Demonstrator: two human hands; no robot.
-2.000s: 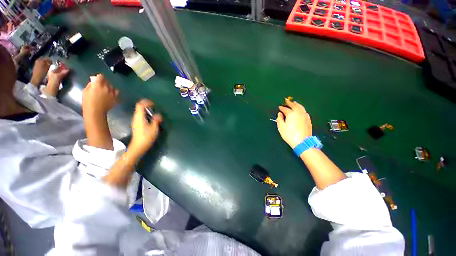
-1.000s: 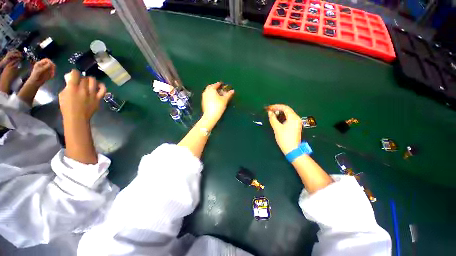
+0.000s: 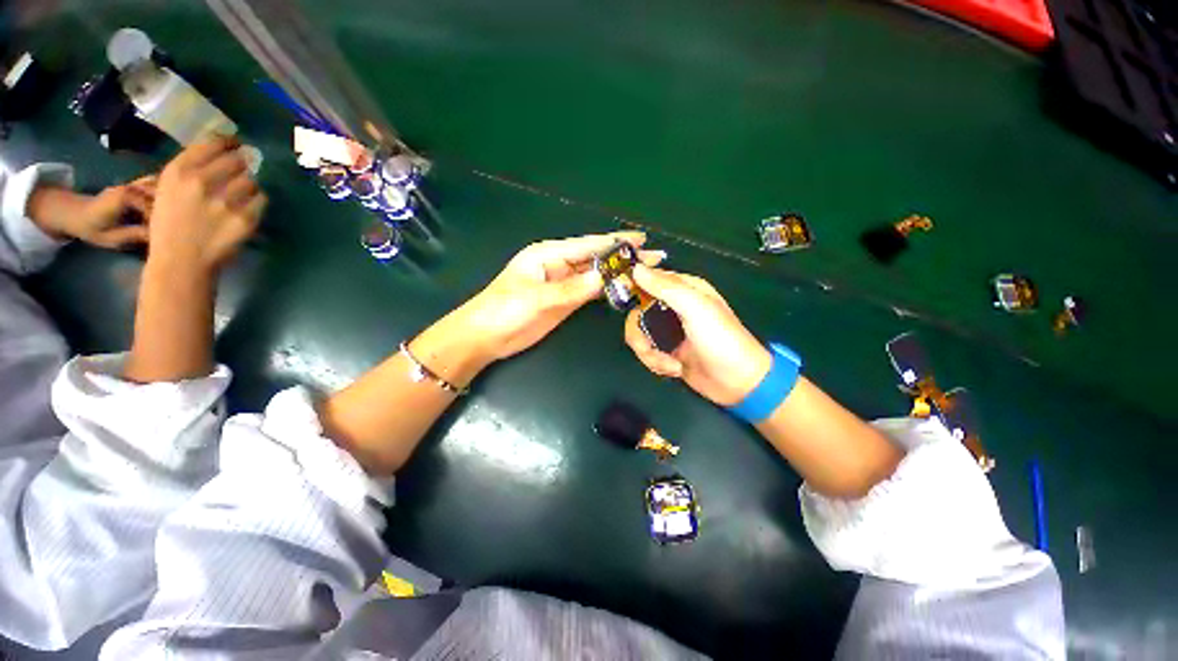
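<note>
My left hand (image 3: 549, 294) holds a small open watch housing (image 3: 618, 274) between thumb and fingers, its inside facing up. My right hand (image 3: 698, 338) holds a black display module (image 3: 660, 325) just right of and below the housing. The module's gold-orange tail reaches to the housing's edge; whether it is joined there I cannot tell. Both hands meet above the green bench mat (image 3: 517, 181). Below them lie another display module (image 3: 623, 425) with its tail and an open housing (image 3: 672, 509).
Housings (image 3: 783, 233), (image 3: 1014, 293) and displays (image 3: 886, 242), (image 3: 909, 356) lie right. A blue stick (image 3: 1039, 506) is lower right. A metal post (image 3: 291, 65) stands left beside clustered silver-rimmed pieces (image 3: 375, 181). A neighbour's hands (image 3: 204, 200) are left. Red (image 3: 1001, 16) and black trays (image 3: 1124, 78) are upper right.
My left hand has taken the housing off the mat and moved down and right. My right hand has moved left with the display module, so both hands are together. The view has shifted.
</note>
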